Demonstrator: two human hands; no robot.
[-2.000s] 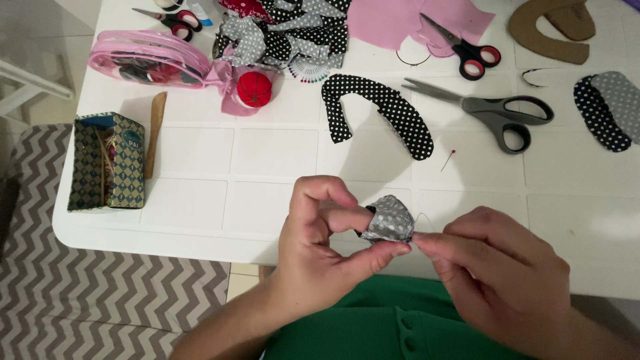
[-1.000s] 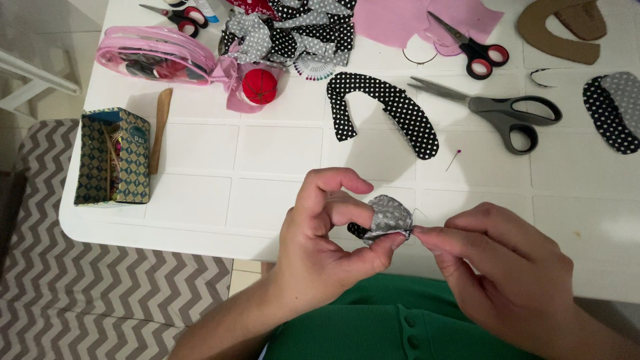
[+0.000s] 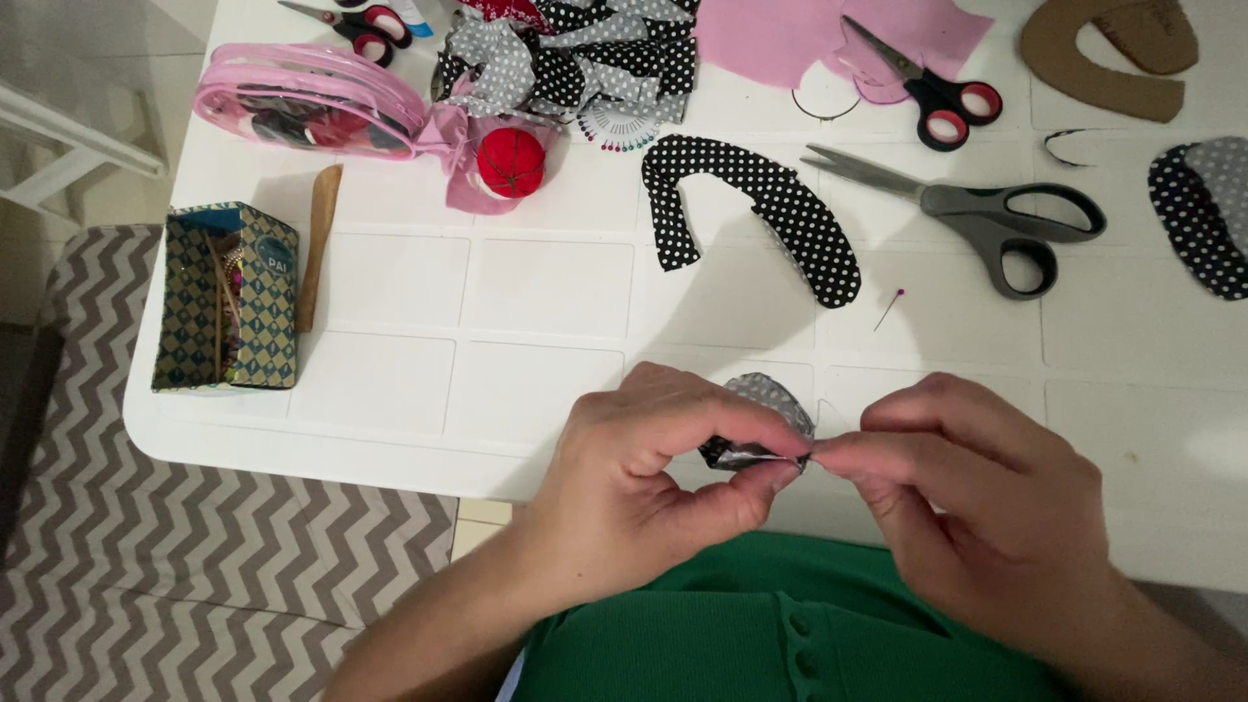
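Note:
A small piece of polka-dot fabric (image 3: 770, 398), grey on one face and black on another, is pinched at its lower edge between the thumb and forefinger of my left hand (image 3: 673, 468). My right hand (image 3: 960, 487) has its thumb and forefinger together at the fabric's right corner; a thin thread loops just above, and what the fingertips pinch is too small to tell. Beyond the hands lie a curved black polka-dot fabric piece (image 3: 756, 200) and a pin with a dark pink head (image 3: 900, 292). At the right edge lies another black and grey dotted piece (image 3: 1194, 214).
Grey-handled scissors (image 3: 975, 210) and red-and-black scissors (image 3: 941, 97) lie at the back right, near pink felt (image 3: 770, 39) and brown templates (image 3: 1048, 54). Fabric scraps (image 3: 585, 58), a red pincushion (image 3: 510, 163), a pin wheel (image 3: 619, 127), a pink pouch (image 3: 312, 102), a patterned box (image 3: 268, 302) and a wooden tool (image 3: 320, 244) are further left.
My left forefinger, raised and curled over the fabric before, has come down to its lower edge beside the thumb. My right hand stays close to the fabric's right corner.

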